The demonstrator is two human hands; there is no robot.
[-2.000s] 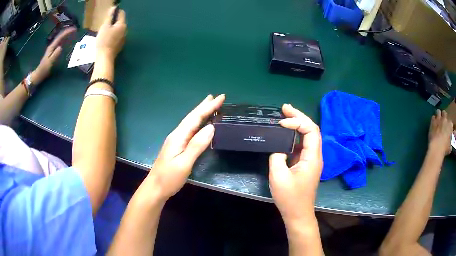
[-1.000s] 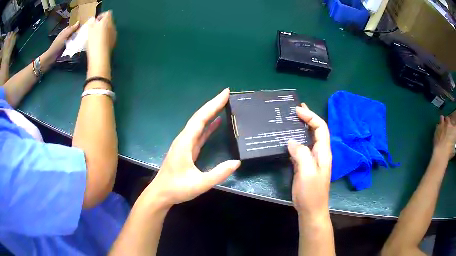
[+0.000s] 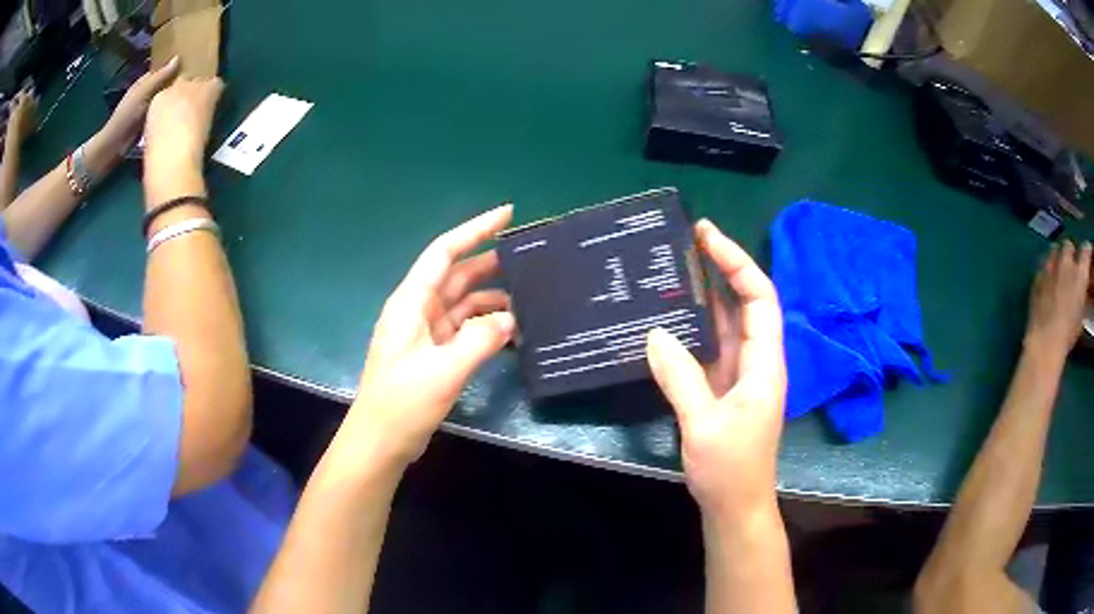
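A closed flat black gift box [image 3: 606, 294] is held above the table near its front edge, its back with white print facing me and tilted. My right hand [image 3: 726, 360] grips its right side, the thumb on the printed face and the fingers along the edge. My left hand [image 3: 444, 324] is at its left side, fingers curled and fingertips at the edge. The underside of the box is hidden.
Another closed black box [image 3: 713, 116] lies farther back. A crumpled blue cloth [image 3: 846, 314] lies right of my hands. A white leaflet [image 3: 264, 132] lies at the left by a co-worker's arms. Black boxes [image 3: 984, 144], a carton [image 3: 1020, 60] and another person's arm are at the right.
The box has turned from its side face to its printed back, and is now rotated slightly anticlockwise. At the left, the leaflet has left the co-worker's hands and lies on the table.
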